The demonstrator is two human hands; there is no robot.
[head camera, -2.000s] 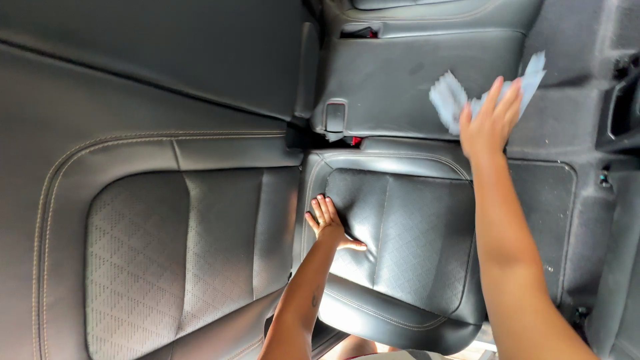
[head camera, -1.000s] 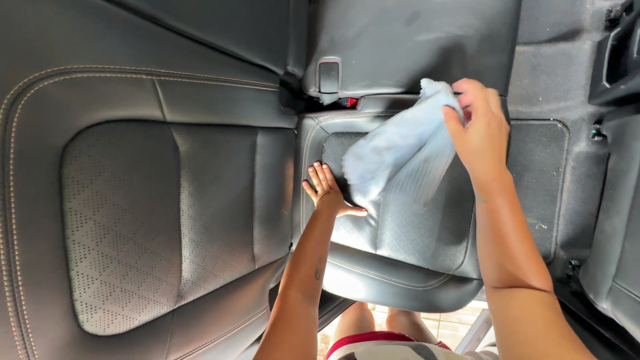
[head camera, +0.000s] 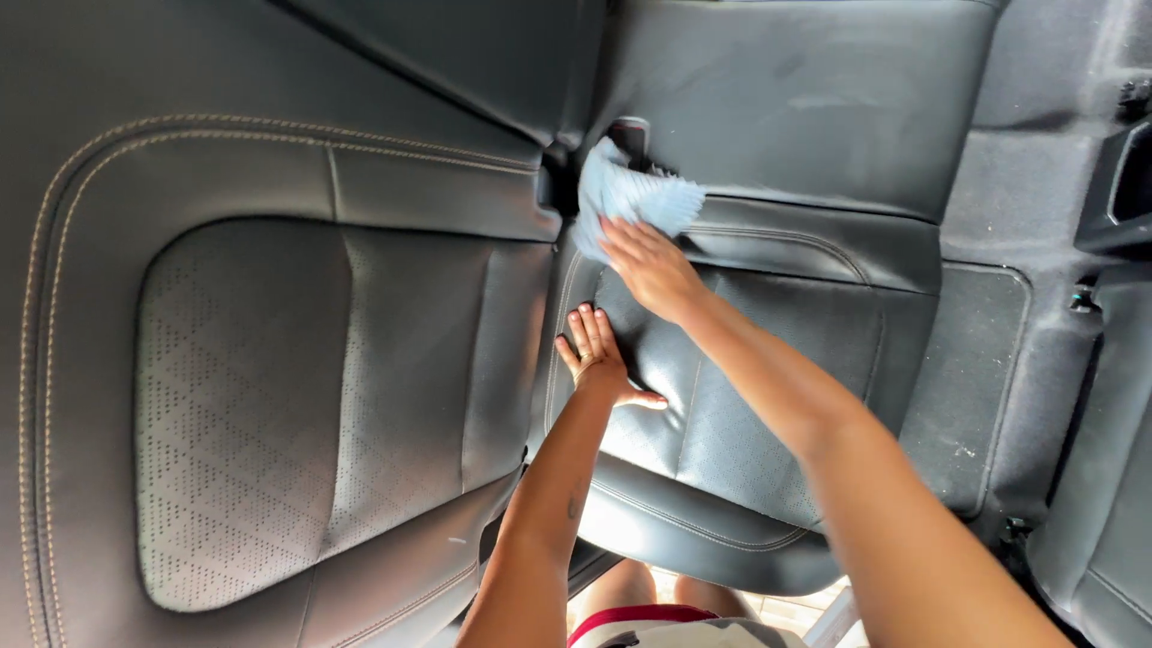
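My right hand (head camera: pixel 650 270) presses on a light blue cloth (head camera: pixel 641 200), which lies over the rear inner corner of the black leather seat cushion (head camera: pixel 765 333), by the buckle recess (head camera: pixel 630 135). Its fingertips rest on the lower part of the cloth. Below it, my left hand (head camera: pixel 598 360) is spread flat on the same cushion with nothing in it, its fingers apart and the thumb toward the right. To the left stands the perforated leather backrest (head camera: pixel 243 387) with light stitching.
A middle seat section (head camera: pixel 801 99) lies beyond the cushion. On the right are a dark floor mat (head camera: pixel 967 387) with pale specks, the carpeted floor (head camera: pixel 1026 189) and part of another seat (head camera: pixel 1102 450). My legs (head camera: pixel 621 585) are at the bottom edge.
My right hand has moved with the cloth, from the middle section's right side, over the cushion, to the corner at the backrest. My left hand has stayed on the cushion.
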